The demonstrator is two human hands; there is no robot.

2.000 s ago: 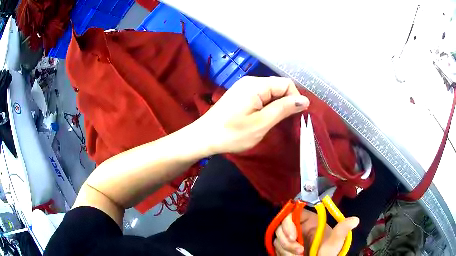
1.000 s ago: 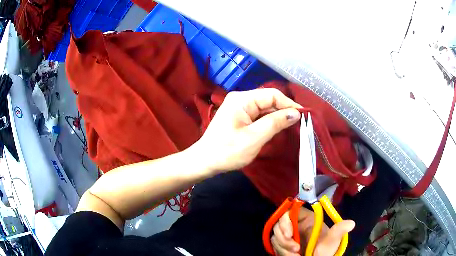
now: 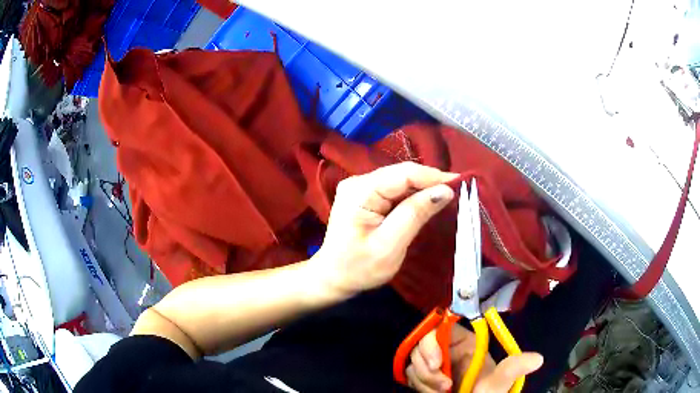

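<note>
The rust-red garment panel (image 3: 207, 153) lies over the blue crate and my black-clothed lap. My left hand (image 3: 384, 222) pinches the edge of the red cloth between thumb and forefinger. My right hand (image 3: 453, 361) holds the scissors (image 3: 467, 269) by their orange and yellow handle loops, blades pointing up. The blades are slightly apart, with their tips at the cloth edge just right of my left fingertips. A zipper (image 3: 495, 230) with a silvery toothed line curves down the cloth to the right of the blades. White lining (image 3: 559, 242) shows inside the red cloth.
The white table (image 3: 537, 69) with a ruler strip (image 3: 537, 165) along its edge curves across the upper right. A narrow red strip (image 3: 675, 230) hangs over that edge. The blue crate (image 3: 322, 73) is behind the cloth. A red bundle (image 3: 61, 38) lies at the upper left.
My left hand has moved down and slightly left, still pinching the cloth edge. The scissors have shifted slightly left, their tips staying beside the fingertips. White threads now show on the cloth above my left hand.
</note>
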